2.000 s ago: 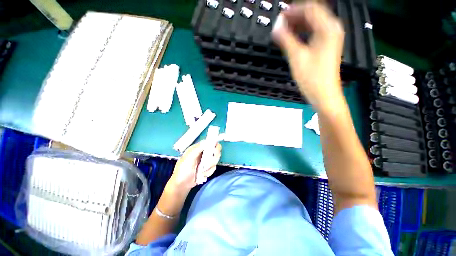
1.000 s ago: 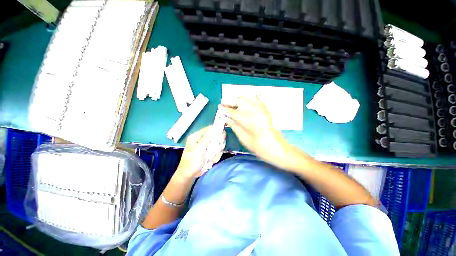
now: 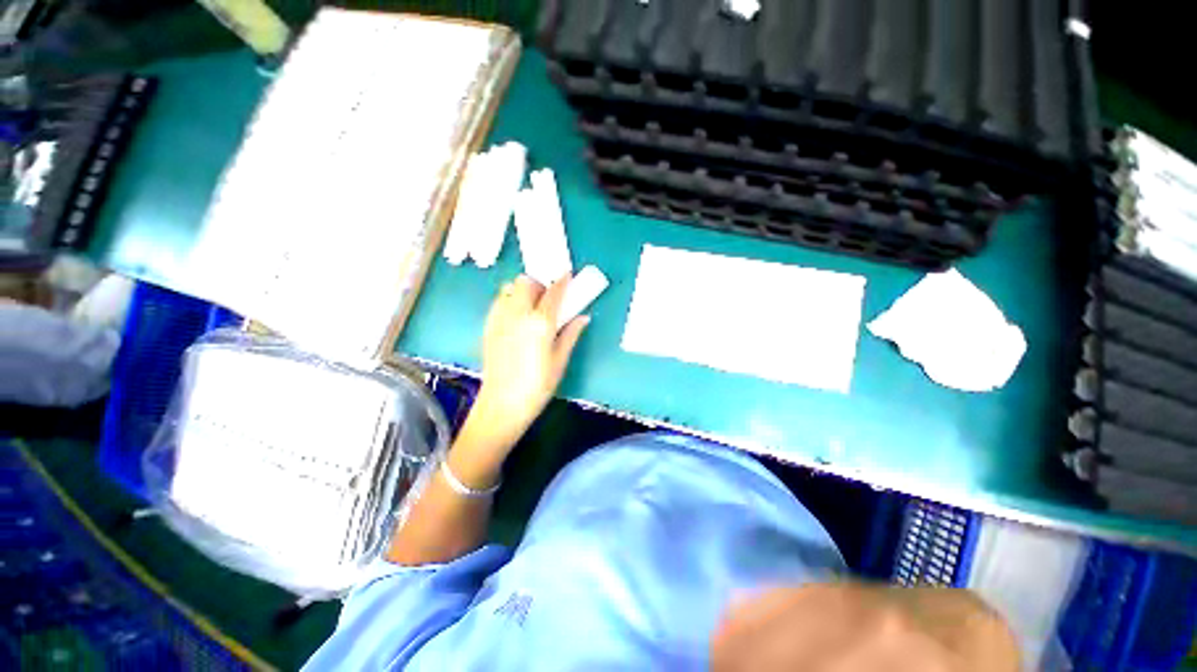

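My left hand (image 3: 523, 344) is over the bench left of the white work sheet (image 3: 744, 319). Its fingers and thumb close around a white housing (image 3: 583, 294), whose upper right end sticks out; the hand hides the rest. More white housings (image 3: 486, 204) lie loose just beyond, one of them (image 3: 542, 226) close to the fingertips. My right arm shows only as a blurred skin-coloured shape at the bottom edge, cut off, and its hand cannot be made out. A crumpled white cloth (image 3: 952, 331) lies right of the sheet.
Stacked black trays (image 3: 801, 151) stand at the back. A carton tray of housings (image 3: 344, 171) is at left, with bagged housings (image 3: 282, 453) below. A black slotted tray (image 3: 1155, 381) is at right. Blue crates (image 3: 164, 381) sit below the bench edge. A pale sleeve (image 3: 53, 352) shows at far left.
The view has swung left. My left hand has moved from the housing held near my body to a loose one on the mat. My right hand has left the sheet area towards the bottom edge.
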